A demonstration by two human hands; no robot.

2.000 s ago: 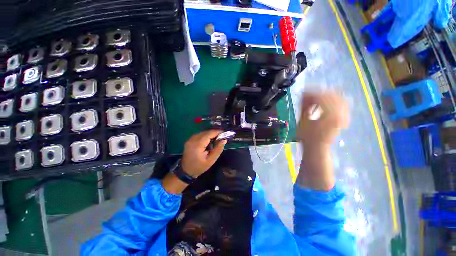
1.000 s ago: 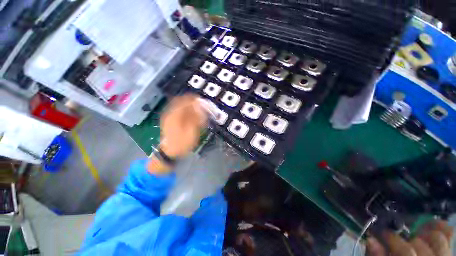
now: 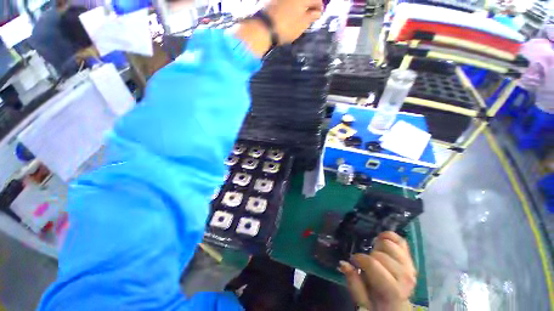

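Observation:
My left hand (image 3: 294,19) is raised at the top edge, above the tall stack of black trays (image 3: 288,100). Its fingertips are partly cut off, and whether it holds anything cannot be told. My right hand (image 3: 389,273) is at the front of the black clamp fixture (image 3: 376,218), with fingers curled. Its grip is not clear. The working tray (image 3: 276,209) holds rows of silver housings (image 3: 248,226) with round holes. My left sleeve hides the tray's left part. A red knob (image 3: 308,233) shows left of the fixture.
A blue case (image 3: 389,167) behind the fixture carries a clear cylinder (image 3: 395,100), white paper (image 3: 407,140) and small parts. A finned metal block (image 3: 345,174) stands before it. A pale-framed rack (image 3: 480,112) is at the back right. A person in pink (image 3: 537,70) is at the far right.
The view has swung right and up. My left hand has moved from the working tray up to above the tray stack. My right hand remains by the fixture.

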